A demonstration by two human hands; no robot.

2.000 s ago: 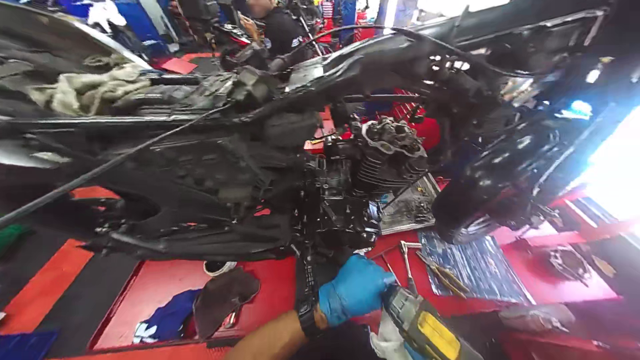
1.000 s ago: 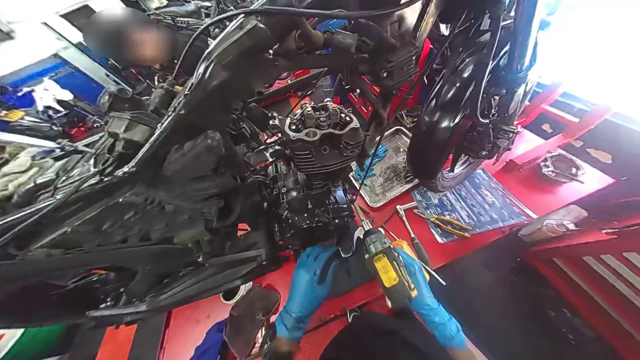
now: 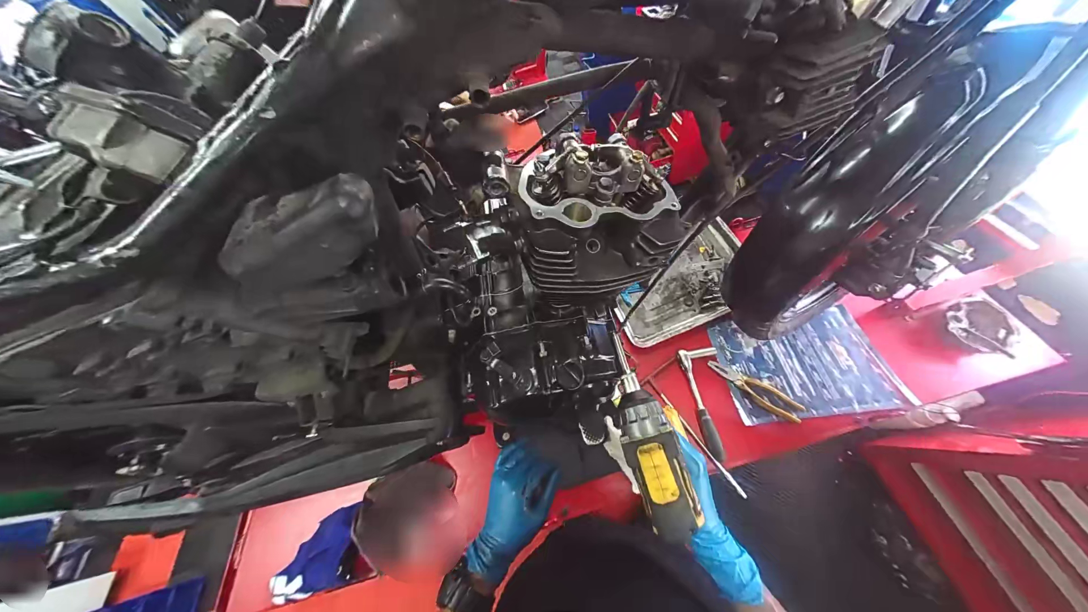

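Note:
My right hand [image 3: 710,518], in a blue glove, grips a yellow and black cordless power driver [image 3: 659,467]. Its long socket bit [image 3: 623,357] points up at the right side of the black motorcycle engine's crankcase [image 3: 544,365]; whether it touches a bolt cannot be told. My left hand [image 3: 518,493], gloved in blue, is at the lower front of the crankcase, its fingertips partly hidden in shadow, so its hold is unclear. Above the crankcase, the finned cylinder head [image 3: 595,229] stands uncovered, with its valve springs showing.
A metal tray [image 3: 680,297] with small parts lies right of the engine. Beside it are a ratchet wrench [image 3: 701,408], pliers [image 3: 761,393] and a blue printed sheet [image 3: 816,365] on the red bench. The front wheel [image 3: 799,255] and the black frame [image 3: 255,161] crowd both sides.
The view has moved closer to the engine. Two seconds ago my left hand was near the driver; it now lies left of it at the crankcase. The driver now points up along the engine's right side.

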